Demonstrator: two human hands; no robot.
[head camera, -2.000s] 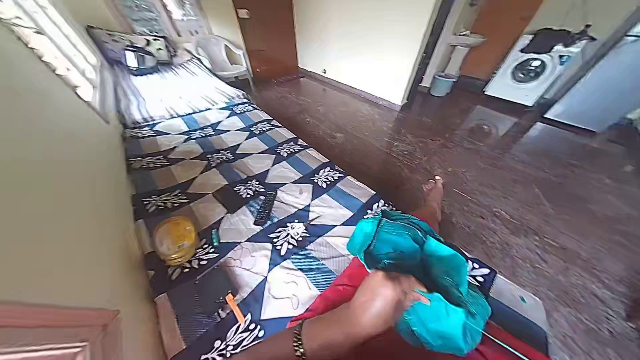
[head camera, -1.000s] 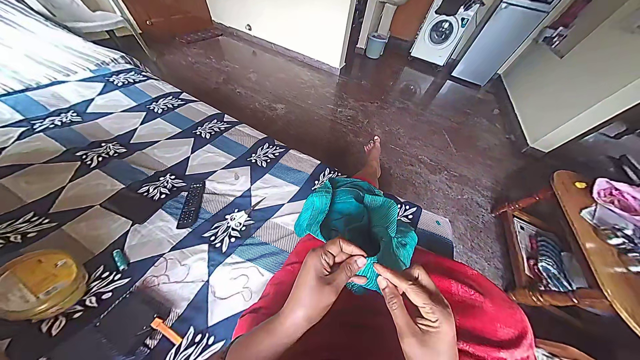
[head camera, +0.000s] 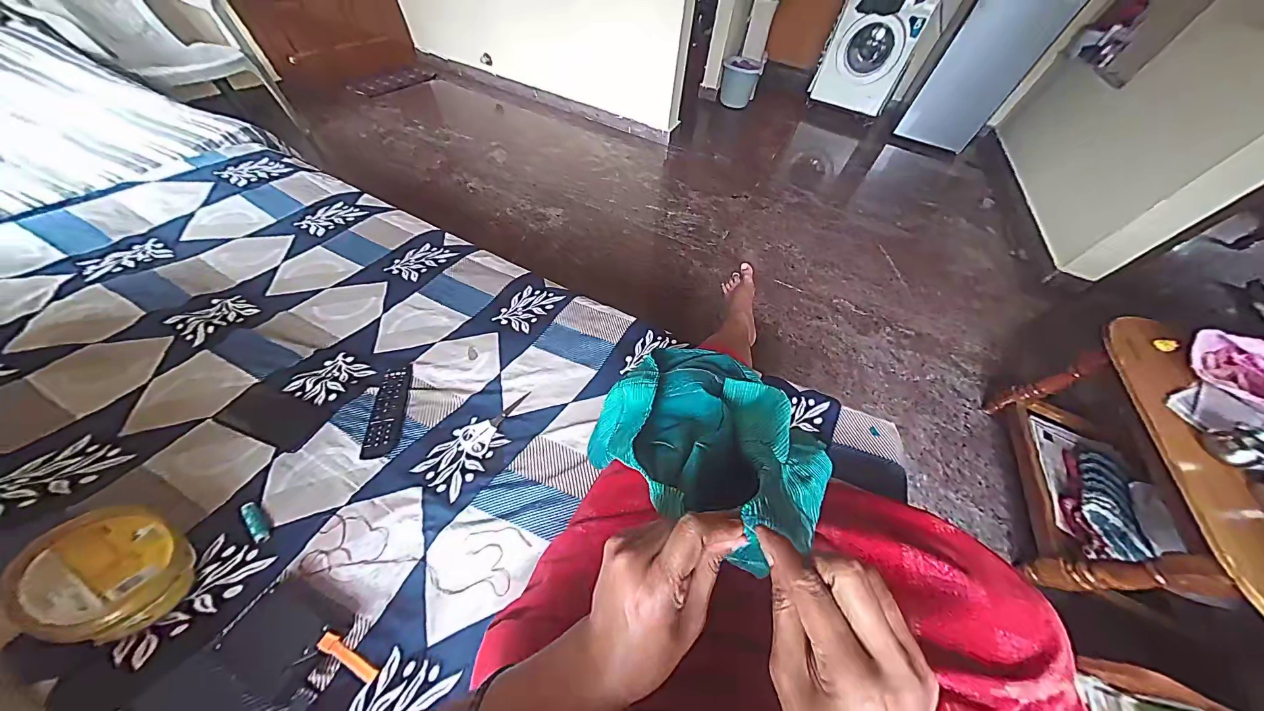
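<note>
A bunched piece of teal cloth (head camera: 706, 425) lies on my lap over a red garment (head camera: 948, 583). My left hand (head camera: 657, 592) pinches the near edge of the cloth between thumb and finger. Close beside it, my right hand (head camera: 839, 612) grips the same edge, the fingertips of both hands nearly meeting. Whether a needle is between the fingers cannot be seen. On the bed to the left are a teal thread spool (head camera: 255, 521), a black remote control (head camera: 386, 413), a small pointed metal tool (head camera: 506, 413) and an orange-handled item (head camera: 348, 656).
A round container with a yellow lid (head camera: 99, 575) stands on the patterned bedspread (head camera: 197, 474) at lower left. To the right is a wooden table (head camera: 1175, 434) with a pink cloth, beside a wooden rack (head camera: 1047, 494) holding folded things. My bare foot (head camera: 739, 281) rests beyond the bed edge.
Two seconds ago one hand was seen on the teal cloth; both hands now pinch its near edge. The view has swung right and down. Since one second ago the hands have barely moved.
</note>
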